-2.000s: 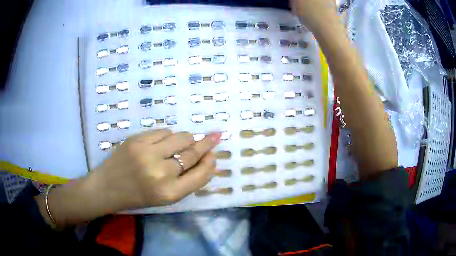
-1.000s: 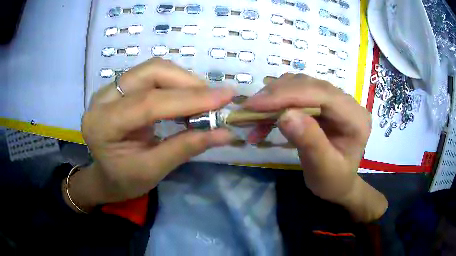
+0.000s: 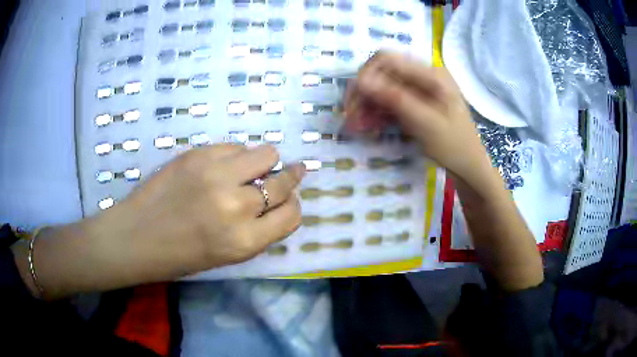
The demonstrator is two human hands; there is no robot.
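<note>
The white slotted tray (image 3: 209,97) lies in front of me. Its upper rows hold silver oblong metal parts (image 3: 318,137); the lower right slots show tan-brown. My left hand (image 3: 209,199) lies over the lower left of the tray, its fingertips at a silver part (image 3: 311,165) in a slot of the row where tan slots begin. Whether it grips the part cannot be told. My right hand (image 3: 398,101) is blurred above the right side of the tray, fingers bent. What it holds, if anything, cannot be made out.
A white round dish (image 3: 482,66) and a crinkled clear bag (image 3: 576,77) are at the upper right. Loose metal parts (image 3: 506,153) lie on the red-bordered sheet (image 3: 489,254). A perforated white tray (image 3: 594,188) stands at the far right. Yellow tape (image 3: 356,268) edges the bench.
The hands, together around a silver part and a tan stick one second ago, are now apart. My left hand is down at the tray; my right hand has moved up and away. The view has shifted.
</note>
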